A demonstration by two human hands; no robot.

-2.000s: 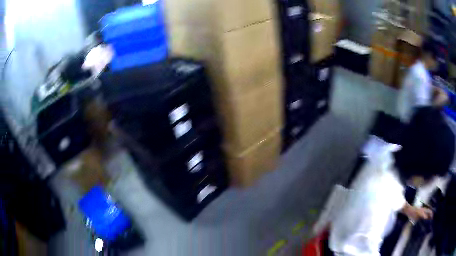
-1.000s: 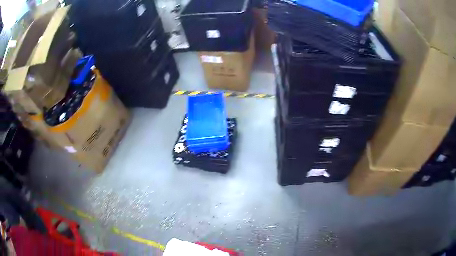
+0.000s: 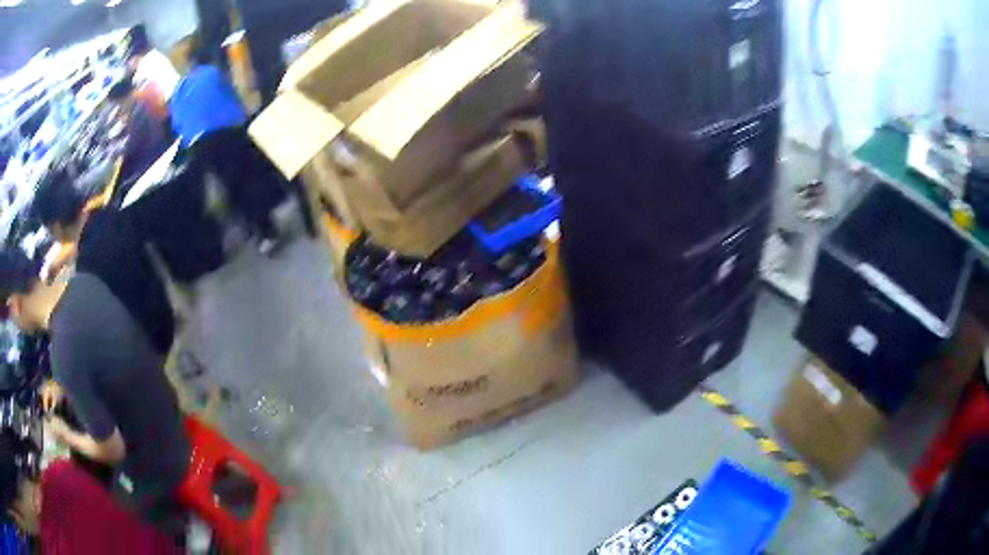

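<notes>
Neither of my hands is in the picture. A large carton [image 3: 488, 379] with an orange rim stands in front of me, filled with small dark parts [image 3: 423, 284]. An open, empty-looking carton [image 3: 434, 141] sits tilted on it, and a small blue bin [image 3: 518, 226] lies beside that on the dark parts. At the bottom edge, a blue bin [image 3: 729, 512] rests on a black tray of units with pale discs [image 3: 651, 523], both cut off by the edge.
Tall black crates [image 3: 672, 217] stand right of the carton. Further right are a black crate [image 3: 884, 293] on a small carton [image 3: 826, 417], and yellow-black floor tape [image 3: 765, 442]. People, one in a grey shirt [image 3: 114, 369], line the left near a red stool [image 3: 230, 488].
The view has swung left from the tall cartons and crates. The orange-rimmed carton is now central, the blue bin on its tray has shifted to the lower right, and people show at left.
</notes>
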